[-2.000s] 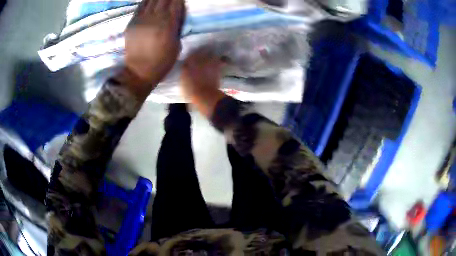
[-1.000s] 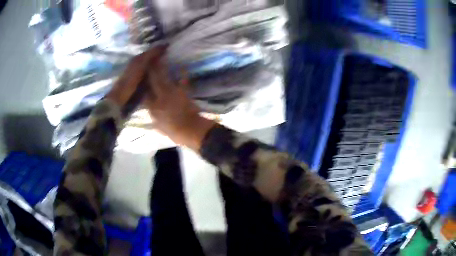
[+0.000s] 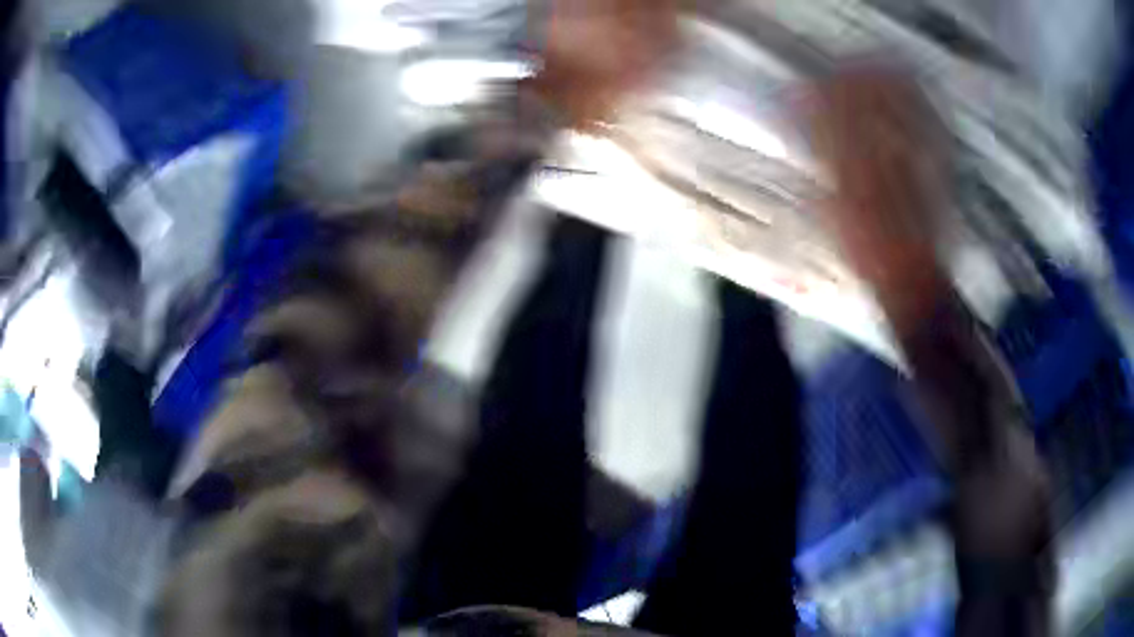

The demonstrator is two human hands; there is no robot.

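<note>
A pile of newspaper sheets (image 3: 734, 187), grey-white and badly blurred, lies across the top right of the view, above the wearer's legs. My left hand (image 3: 603, 56) is at the pile's left part, cut by the top edge. My right hand (image 3: 885, 187) is over the pile's right part. Both hands are smeared by motion, so their fingers and any grip on the paper cannot be made out.
Blue crates (image 3: 871, 436) stand at the lower right, below the paper. More blue crate or plastic (image 3: 162, 75) shows at the upper left, with blurred white and dark things (image 3: 62, 348) at the left edge. The wearer's dark-clothed legs are in the lower middle over pale floor.
The view has swung sharply, and the paper now sits farther right. My hands, close together one second ago, are now apart, with the right hand farther right.
</note>
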